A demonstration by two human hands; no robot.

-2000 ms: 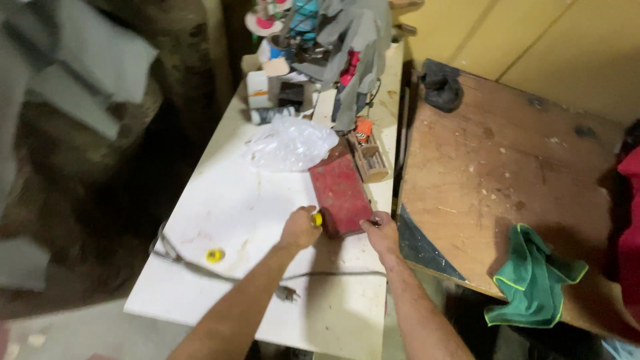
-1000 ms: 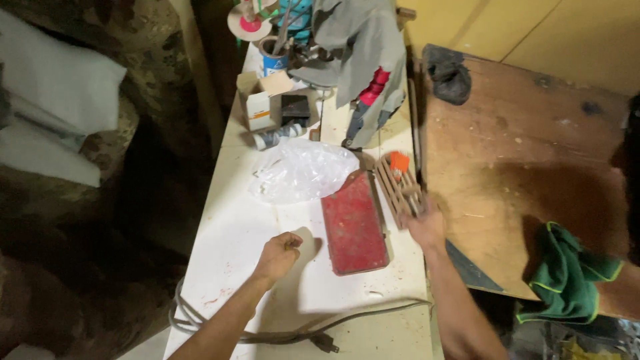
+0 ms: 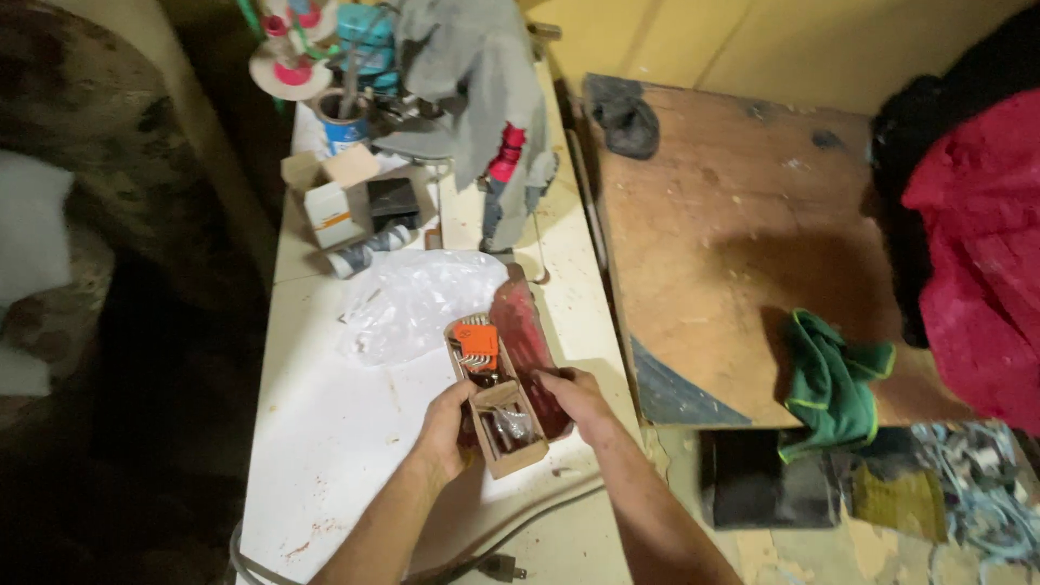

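My left hand holds the left side of a narrow wooden box that has compartments. An orange hex key holder with several metal keys lies in its far part, and a small clear plastic bag in its near part. On the right, my right hand is by the box and the red metal case; whether its fingers grip either one is unclear. The box partly covers the red case. A crumpled clear plastic bag lies just beyond, on the white table.
A power cord with a plug crosses the near table. Farther back are an opened small carton, a blue can, thread spools and grey cloth. A plywood surface with a green cloth stands right.
The wooden box, earlier right of the red case, has moved left and now partly covers it. My left hand, earlier apart from it, now holds the box. The yellow thing near my left hand earlier is hidden.
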